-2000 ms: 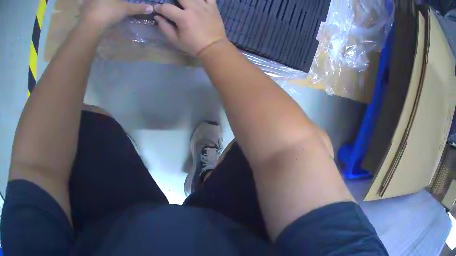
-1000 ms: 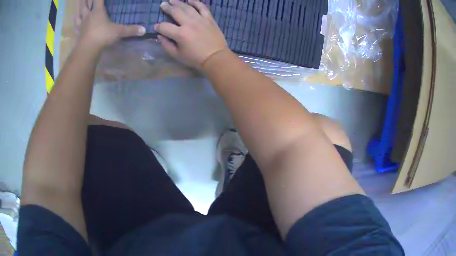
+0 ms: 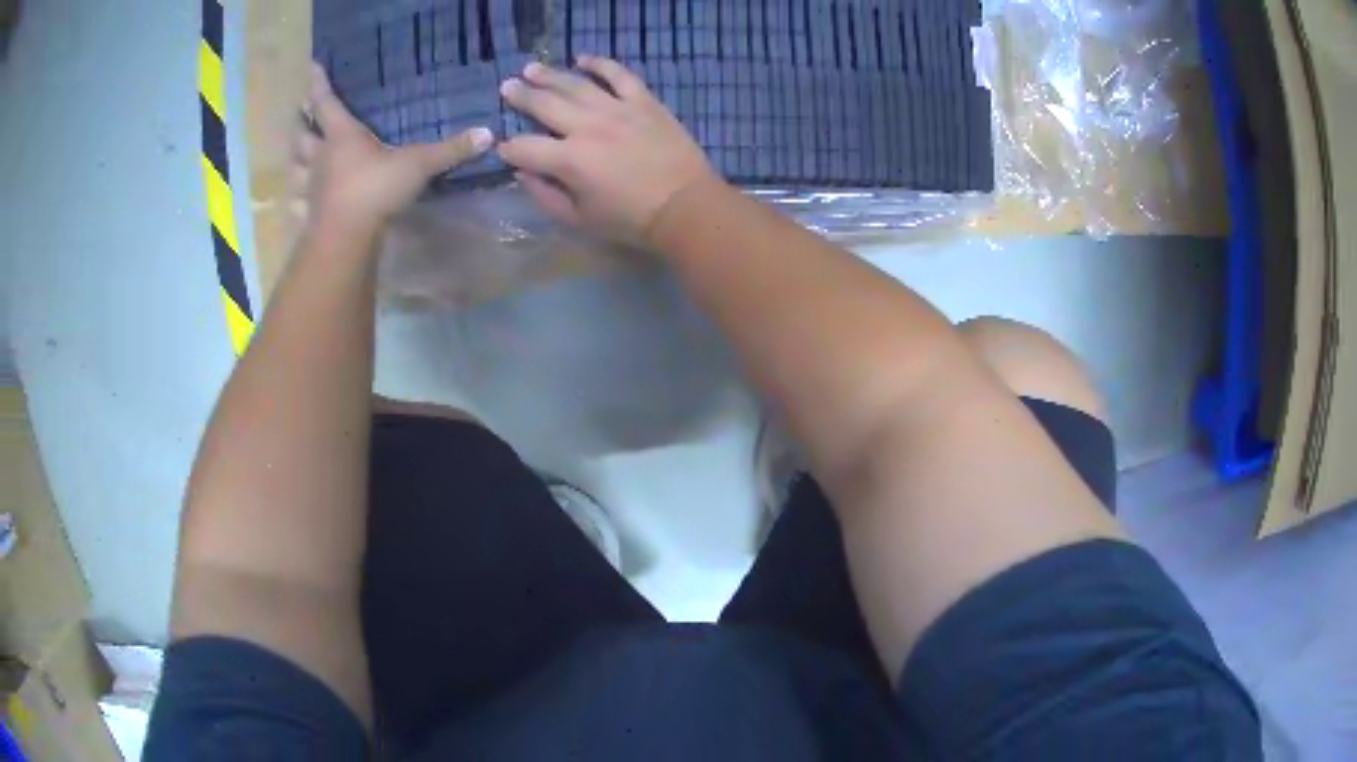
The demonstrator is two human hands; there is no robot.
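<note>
A row of dark slotted foam pieces [image 3: 833,104] lies side by side at the top of the head view, with a small gap near its middle top. My left hand [image 3: 365,164] is at the row's left end, fingers around the end and thumb along the front edge. My right hand [image 3: 610,149] lies on the front part of the row, palm down, its fingertips near my left thumb. Clear stretch film [image 3: 1072,104] lies crinkled under and beside the row, over a tan cardboard sheet [image 3: 1176,194].
Yellow-black tape [image 3: 219,179] runs along the floor at the left. A blue frame [image 3: 1238,298] and flattened cartons [image 3: 1317,298] stand at the right. Brown cardboard [image 3: 45,566] is at the lower left. My shoes are partly visible on the floor below.
The view has shifted, so the foam row sits lower and more of it shows. Both hands stay on the row. Cardboard has come into view at the lower left.
</note>
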